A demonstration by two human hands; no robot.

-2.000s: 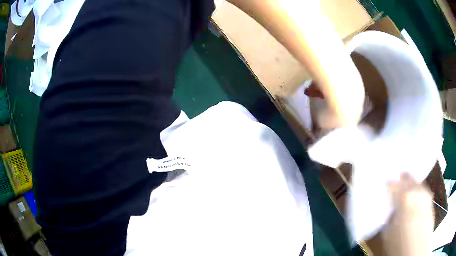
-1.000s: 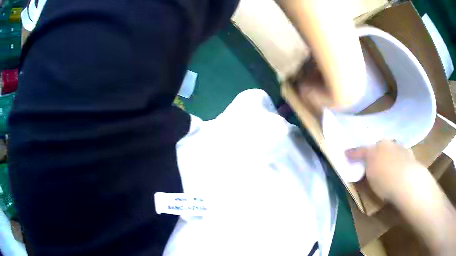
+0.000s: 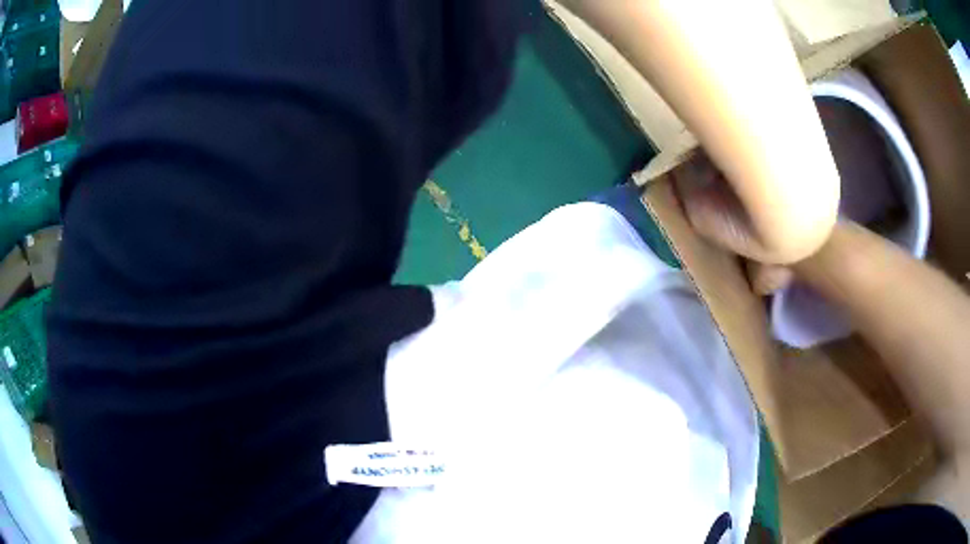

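Note:
An open brown cardboard carton (image 3: 734, 308) stands at the right. A white foam strip (image 3: 913, 175) curls inside it, its rim following the far side; a lower piece shows below my right forearm. My left hand (image 3: 721, 213) reaches down into the carton at its near wall, blurred and partly hidden by its own arm. My right hand (image 3: 774, 278) comes from the lower right; only fingertips show beside the strip, the rest hidden behind my left arm. What either hand grips cannot be seen.
Carton flaps (image 3: 830, 19) stick out at the top right. A green floor (image 3: 532, 149) with a yellow line shows between my body and the carton. Green crates (image 3: 30, 181) and a red box (image 3: 43, 121) are at the far left.
The strip's ring sits lower inside the carton, with less of it showing. My right hand has moved up and inward, behind my left arm. The view has shifted.

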